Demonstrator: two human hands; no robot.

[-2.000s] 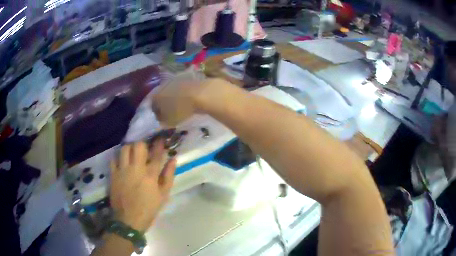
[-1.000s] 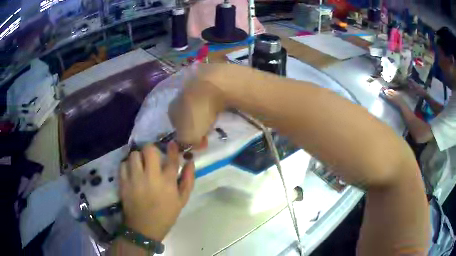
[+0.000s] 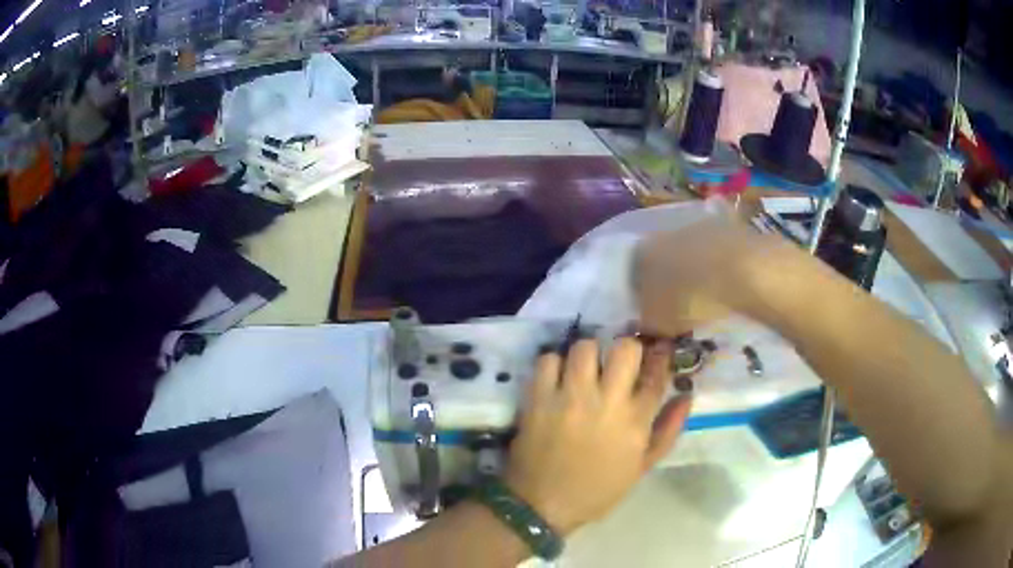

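The cream-white sewing machine head (image 3: 733, 499) with a blue stripe lies across the lower middle. My left hand (image 3: 589, 427), with a green bangle at the wrist, rests on top of the head, fingers spread over its upper edge. My right hand (image 3: 694, 272) is blurred and reaches over the back of the head from the right, close to my left fingertips. Its fingers are partly hidden, and what it touches cannot be made out. Small metal thread guides and a dark round part (image 3: 464, 368) show on top of the head.
Dark cloth pieces (image 3: 100, 288) are heaped at left; pale fused panels (image 3: 289, 477) lie left of the machine. A framed board with dark cloth (image 3: 467, 255) is behind. Stacked white items (image 3: 300, 161) stand at back left. Thread cones (image 3: 702, 117) and a black bottle (image 3: 855, 233) are behind right.
The view has turned left, so the machine and both hands sit further right, and the cloth heap shows. My left hand stays on the head; my right stays behind it. The other person is out of view.
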